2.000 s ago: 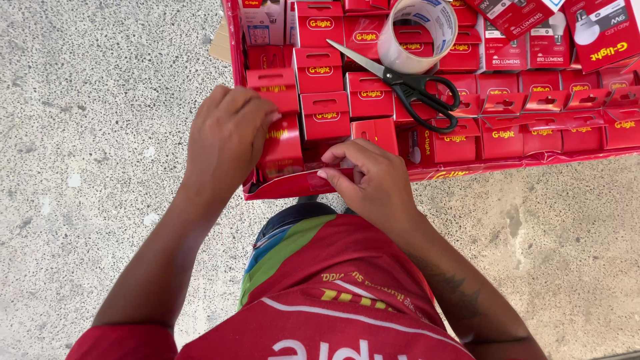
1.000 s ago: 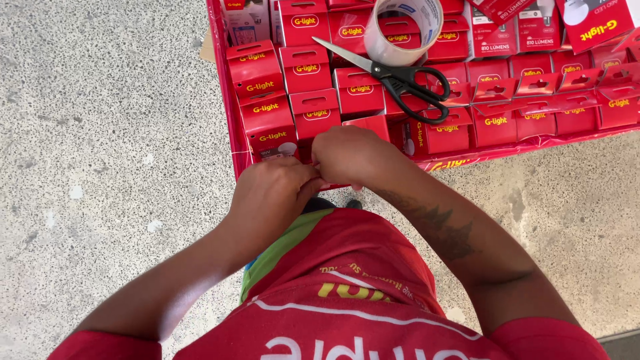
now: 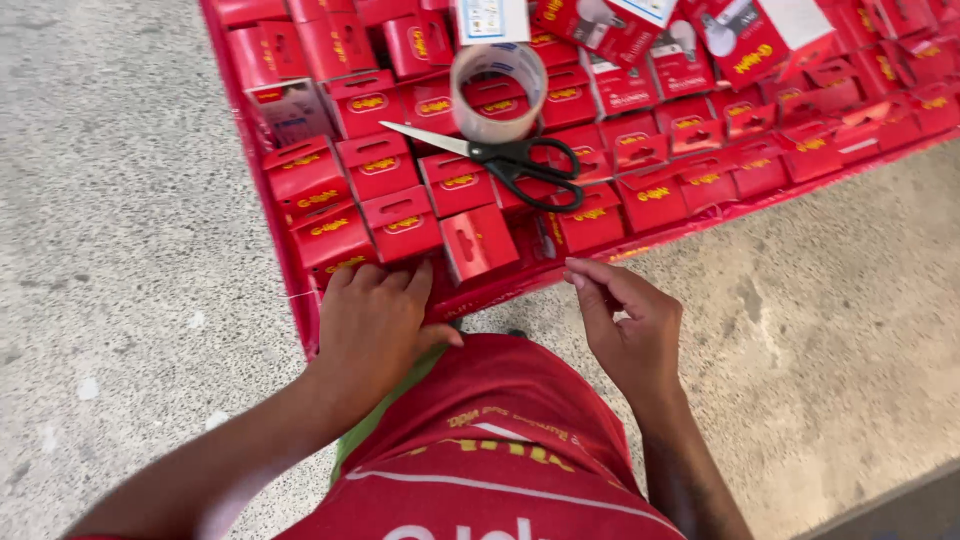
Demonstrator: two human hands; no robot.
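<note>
My left hand (image 3: 379, 315) rests over the near left corner of a wide red display bin (image 3: 274, 217), its fingertips against small red light bulb boxes (image 3: 334, 240) and its thumb stretched out over the rim. My right hand (image 3: 630, 322) is just outside the near rim, fingers curled with thumb and forefinger close together; whether something thin is between them cannot be told. Between the hands, one red box (image 3: 480, 244) sits tilted, its hanging tab facing up. Black-handled scissors (image 3: 517, 161) lie partly spread on the boxes, touching a roll of clear tape (image 3: 499, 94).
Rows of red bulb boxes (image 3: 652, 199) fill the bin. Several loose boxes (image 3: 739, 41) lie on top at the back, near a white printed card (image 3: 491, 19). Speckled floor (image 3: 135, 187) surrounds the bin, and my red shirt (image 3: 487, 465) is close to its near edge.
My hands, together at the near rim one second ago, are now apart: the right one has moved right, off the rim, while the left lies spread over the corner boxes.
</note>
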